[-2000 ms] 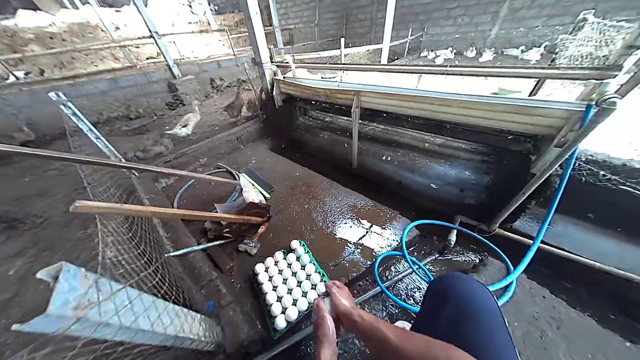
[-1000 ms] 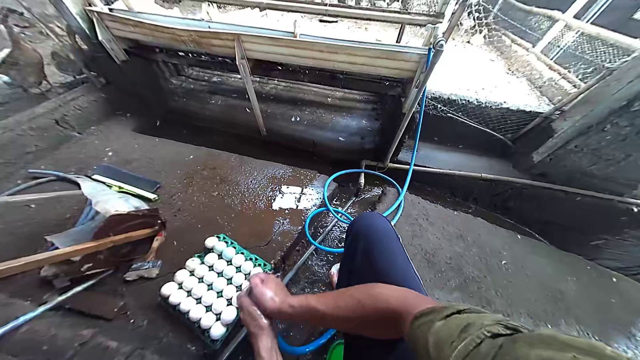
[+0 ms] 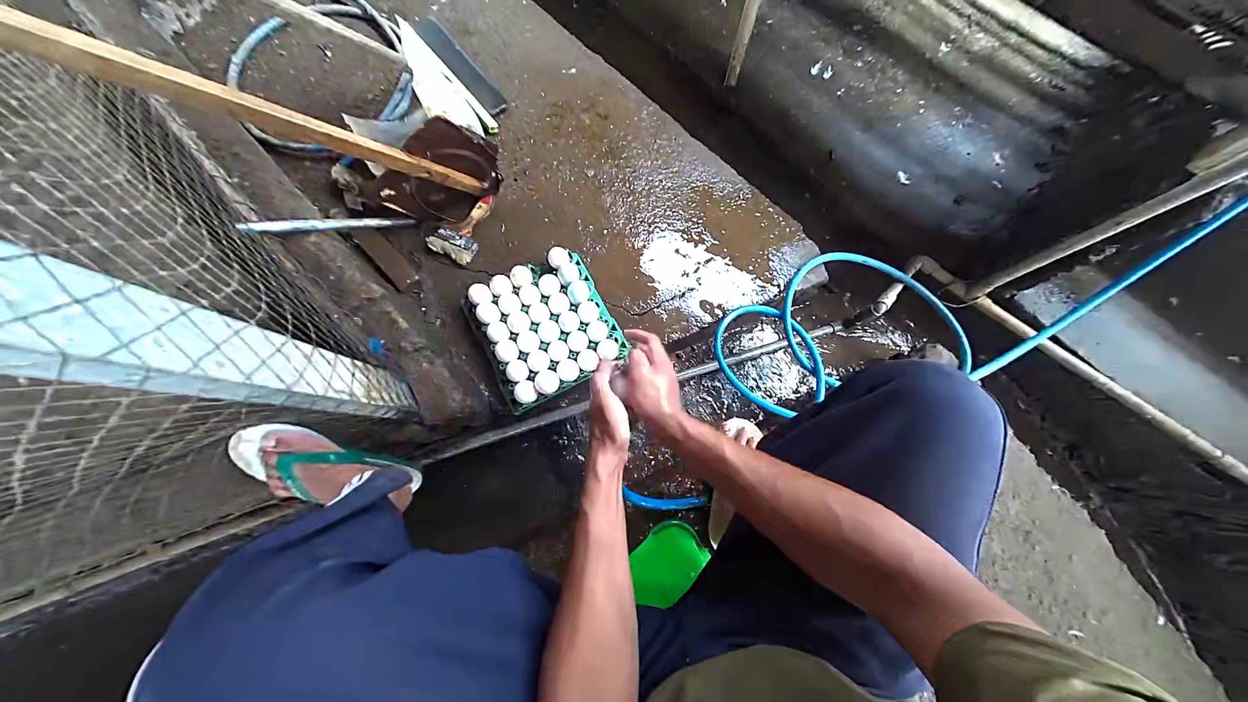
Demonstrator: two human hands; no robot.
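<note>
My left hand [image 3: 609,409] and my right hand [image 3: 653,385] are together at the near right corner of a green egg tray [image 3: 609,317]. Something pale shows between the palms, but the fingers cover most of it and I cannot tell what it is. White eggs [image 3: 527,341] stand in rows in the tray, which lies on the wet concrete floor. Below my hands, between my legs, is a bright green plastic object [image 3: 670,564], partly hidden by my forearms.
A blue hose [image 3: 858,261] loops on the right beside a pipe [image 3: 702,369] that crosses the floor. Wire netting [image 3: 127,195] and a wooden pole [image 3: 224,97] are on the left. A brush [image 3: 456,239] lies beyond the tray. Puddled water [image 3: 697,273] shines on the concrete.
The view has swung down and left, so both legs now show. My hands remain close together beside the egg tray.
</note>
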